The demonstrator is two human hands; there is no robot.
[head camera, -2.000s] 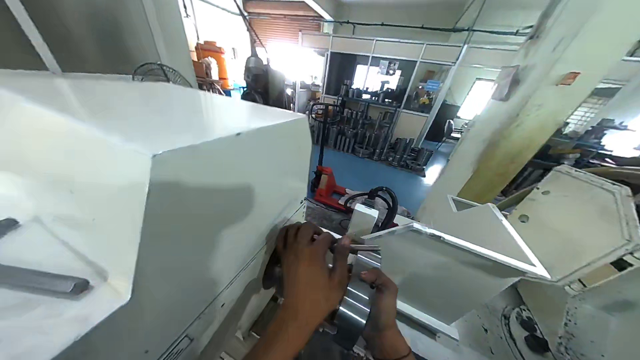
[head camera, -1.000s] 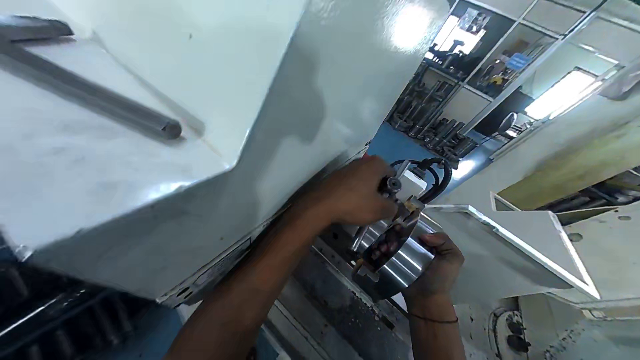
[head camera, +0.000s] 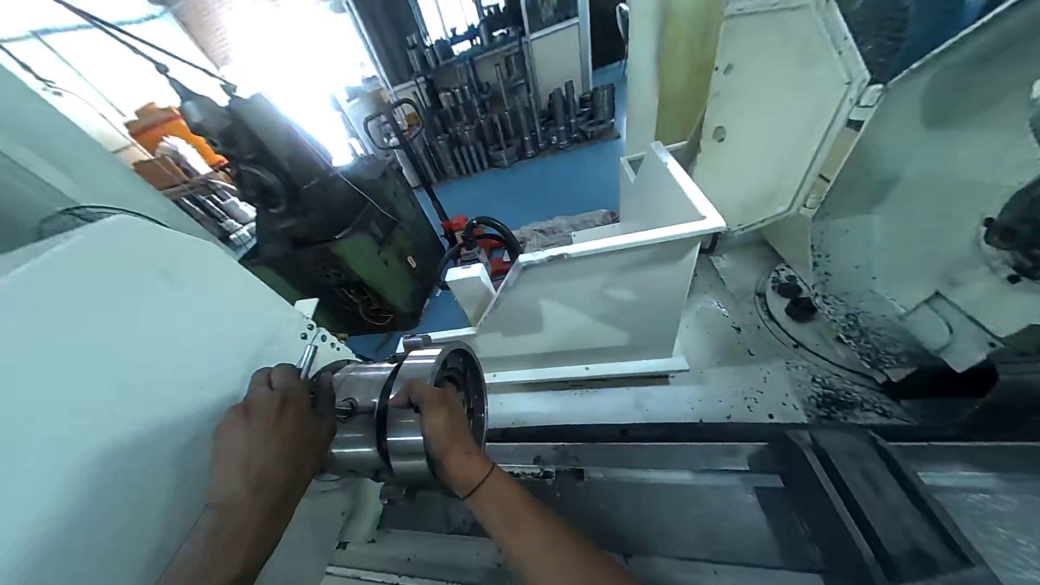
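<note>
At the lower left of the head view, a shiny steel chuck-like cylinder (head camera: 357, 439) sticks out beside a white machine housing (head camera: 154, 325). My left hand (head camera: 272, 426) is closed around a metal rod-like tool (head camera: 307, 360) at the cylinder's left side; the tool's lower part is hidden by the fingers. A steel ring (head camera: 410, 443) sits at the cylinder's right end, with a dark gap between the two. My right hand (head camera: 443, 426) grips this ring, fingers reaching into its open bore and thumb on the outer face.
Below and right run the machine's bed ways (head camera: 650, 504), with a dark ridged cover (head camera: 877, 504). A white sheet-metal guard (head camera: 593, 309) stands behind the ring. Dark chips (head camera: 845, 398) lie at the right. A red pallet truck (head camera: 487, 244) and a green machine (head camera: 357, 252) are beyond.
My right hand has moved from the ring's underside to its open face. My left hand has shifted to the cylinder's left side. The view has swung strongly.
</note>
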